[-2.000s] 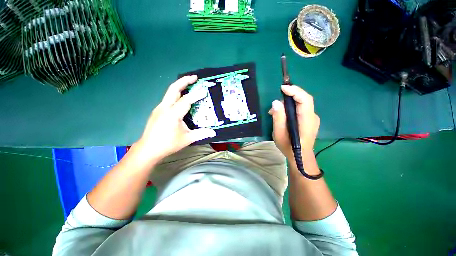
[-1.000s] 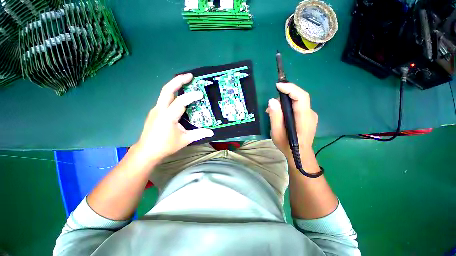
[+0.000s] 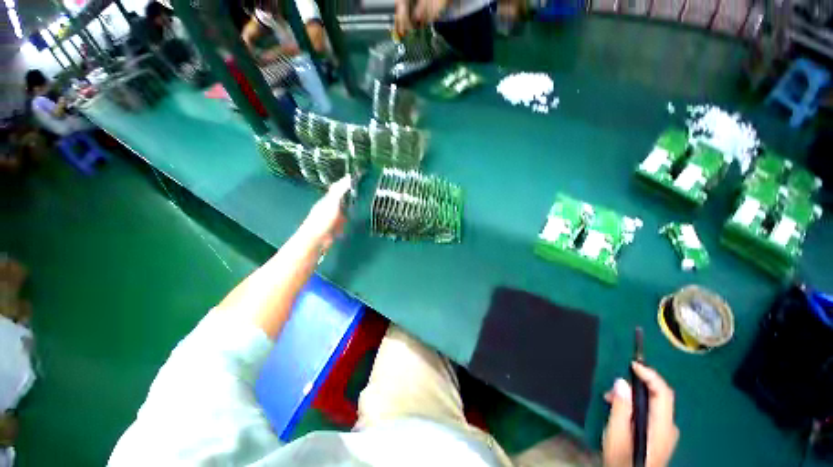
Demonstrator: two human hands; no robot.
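My right hand (image 3: pixel 644 415), at the bottom right, holds the black soldering iron (image 3: pixel 639 401) with its tip pointing up the bench. The black work pad (image 3: pixel 539 351) lies bare at the bench's front edge, left of that hand. My left hand (image 3: pixel 334 208) reaches out to the rows of upright boards (image 3: pixel 315 164) at the left. Its fingers are at the end of a row and blurred; whether they grip a board cannot be told. Another row of upright boards (image 3: pixel 416 208) stands just right of it. A thin strand (image 3: pixel 203 235) hangs below the bench edge at left.
Flat board stacks (image 3: pixel 585 239) lie beyond the pad, with a small single board (image 3: pixel 685 246) and white parts (image 3: pixel 528 89). A round tin or spool (image 3: pixel 699 319) and a black unit (image 3: pixel 785 356) are at right. A blue bin (image 3: pixel 306 351) is below the edge. Other people work beyond.
The view has swung left and up. My left hand has left the pad and stretched to the upright boards. The board panel is off the pad. My right hand still holds the iron.
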